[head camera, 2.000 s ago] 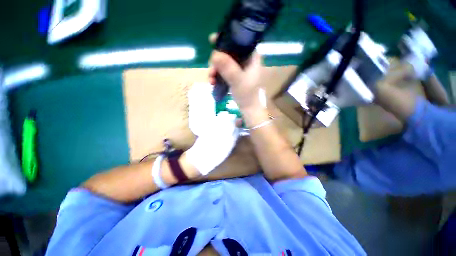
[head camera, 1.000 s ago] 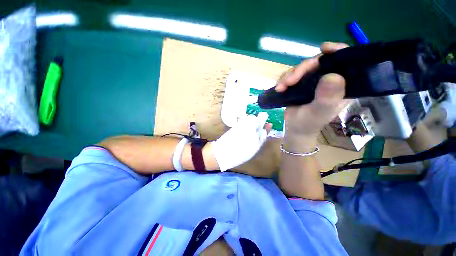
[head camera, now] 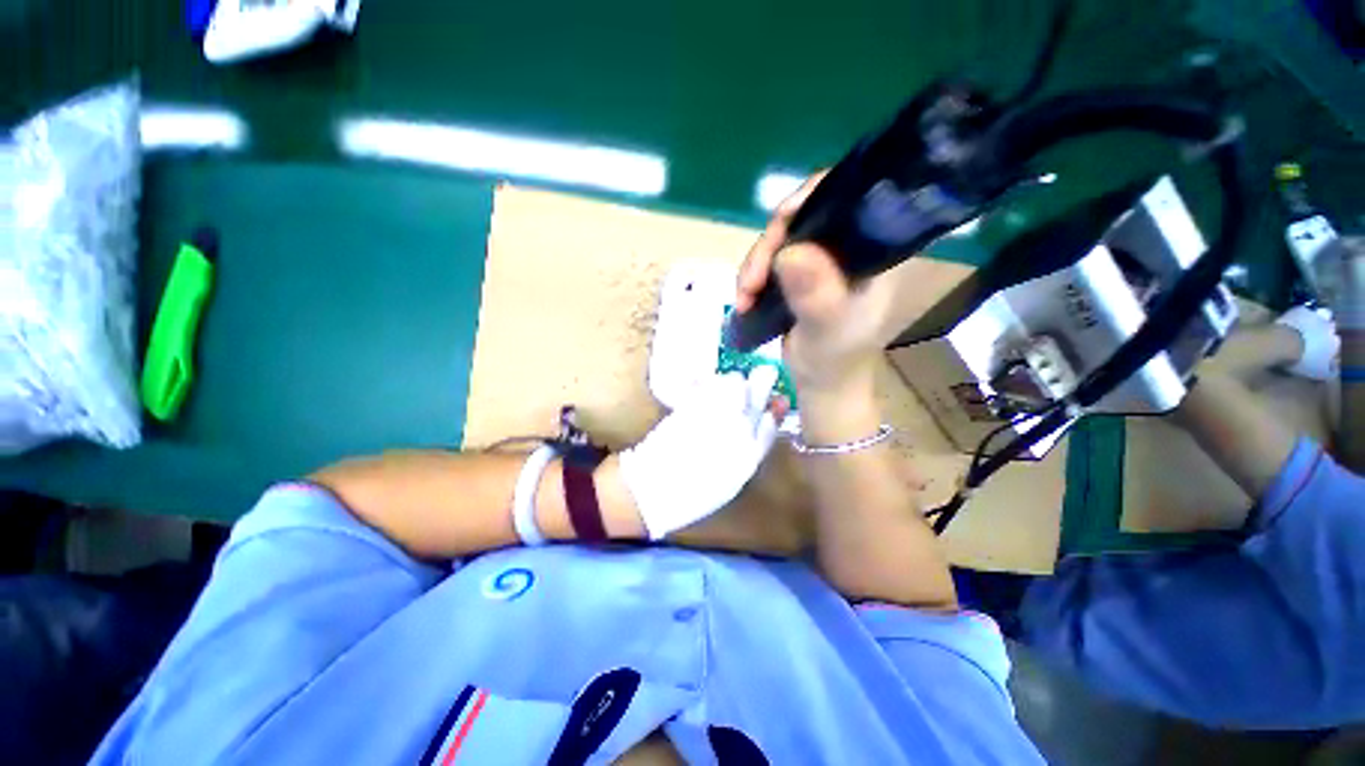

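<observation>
A white housing (head camera: 683, 332) lies open side up on the tan cardboard sheet (head camera: 547, 285), with a green circuit board (head camera: 737, 361) inside it. My left hand (head camera: 704, 454), in a white glove, holds the housing's near edge. My bare right hand (head camera: 816, 322) grips a thick black electric screwdriver (head camera: 898, 187), tilted, its nose low over the board. The screwdriver tip and part of the housing are hidden by my right hand and the tool. Tiny dark screws (head camera: 636, 311) are scattered on the cardboard left of the housing.
A white and black screw feeder (head camera: 1090, 322) stands to the right, with a black cord across it. A green utility knife (head camera: 180, 329) and a plastic bag (head camera: 68, 277) lie left. Another white housing (head camera: 270, 27) is at the back left. Another person's arm (head camera: 1250, 412) is at the right.
Compared with one second ago, the screwdriver is steeper and my right hand has moved left, closer over the housing. My left hand still holds the housing. The view has shifted slightly.
</observation>
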